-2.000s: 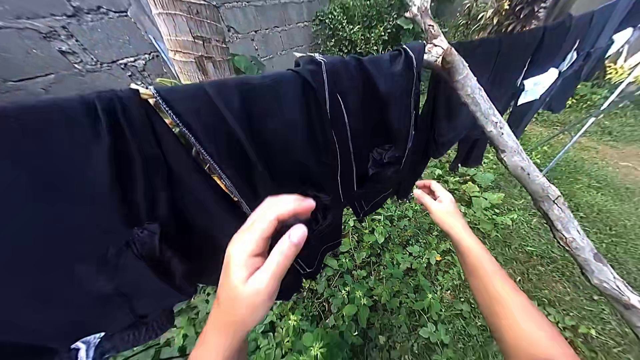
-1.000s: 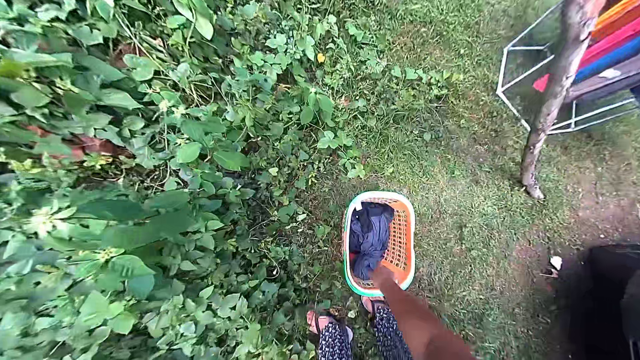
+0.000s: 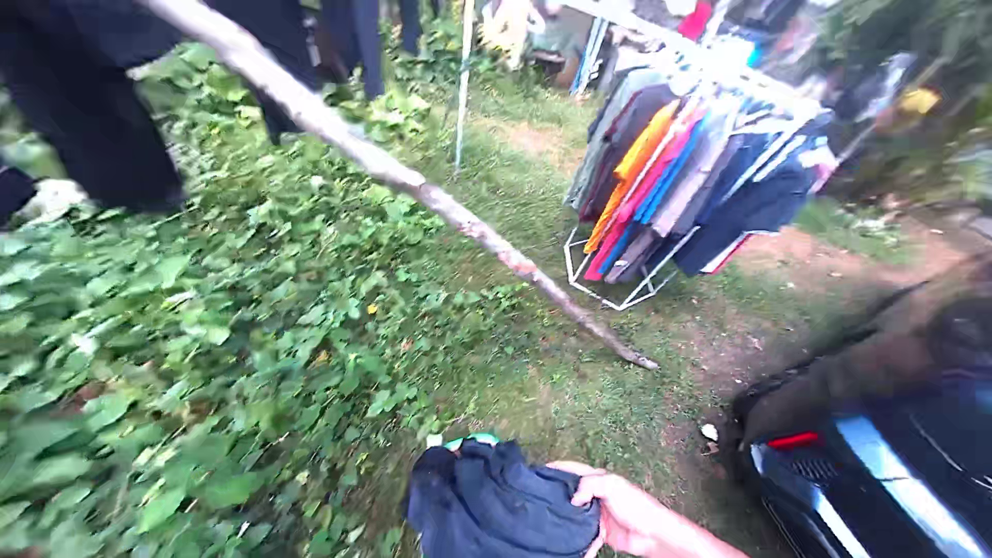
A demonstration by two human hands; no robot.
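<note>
At the bottom centre, my right hand (image 3: 612, 504) grips a bunched dark navy garment (image 3: 504, 504) by its right side. Behind the garment a bit of the laundry basket's green and white rim (image 3: 473, 439) shows; the rest of the basket is hidden. My left hand is out of view. Dark clothes (image 3: 101, 116) hang at the upper left, beside a slanting bare wooden pole (image 3: 434, 198) whose lower end rests on the grass.
A white folding drying rack (image 3: 620, 304) full of colourful clothes stands at the upper right. A black vehicle (image 3: 868, 465) with a red light is at the lower right. Leafy ground plants (image 3: 256, 325) cover the left. A thin upright pole (image 3: 463, 93) stands further back.
The dark garment has come up out of the basket in my right hand. My left hand, seen earlier by the hanging clothes, is no longer in view. The view has tilted up from the ground.
</note>
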